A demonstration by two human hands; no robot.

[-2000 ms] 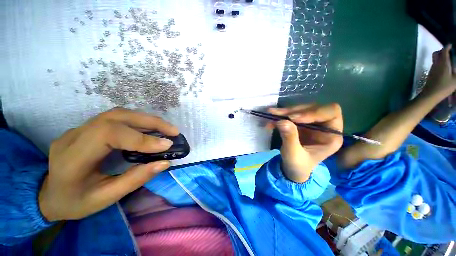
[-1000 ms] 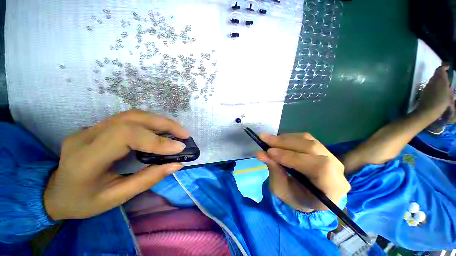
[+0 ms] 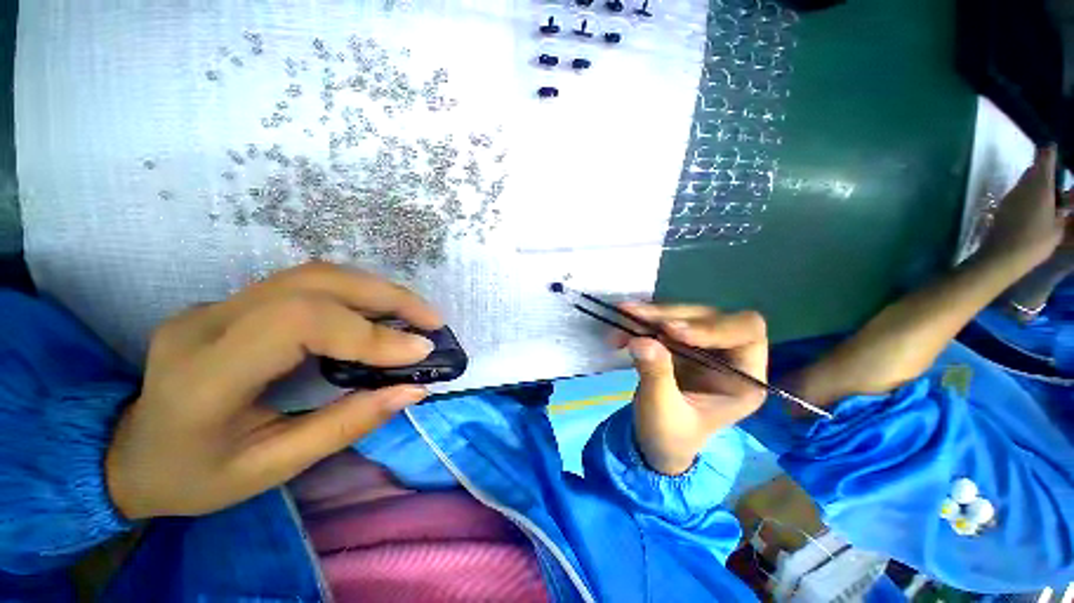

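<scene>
My left hand (image 3: 265,383) holds a glossy black device housing (image 3: 395,363) between thumb and fingers at the near edge of the white sheet (image 3: 94,106). Its narrow side with small bright dots faces me. My right hand (image 3: 695,383) holds black tweezers (image 3: 707,355) like a pen, pointing left. Their tips are slightly apart, close to a tiny black part (image 3: 557,287) on the sheet. Whether they touch it I cannot tell. Tiny silvery clips (image 3: 377,218) lie in a scattered pile beyond my left hand.
Several small black buttons (image 3: 549,60) stand in rows at the sheet's far side. A clear pocketed tray (image 3: 736,141) lies along the sheet's right edge on the green bench (image 3: 872,130). Another person's arm (image 3: 942,289) in a blue sleeve reaches in at the right.
The tweezers have turned flatter, and their tips have moved left towards the tiny black part. My left hand still holds the housing. The neighbour's arm has shifted slightly.
</scene>
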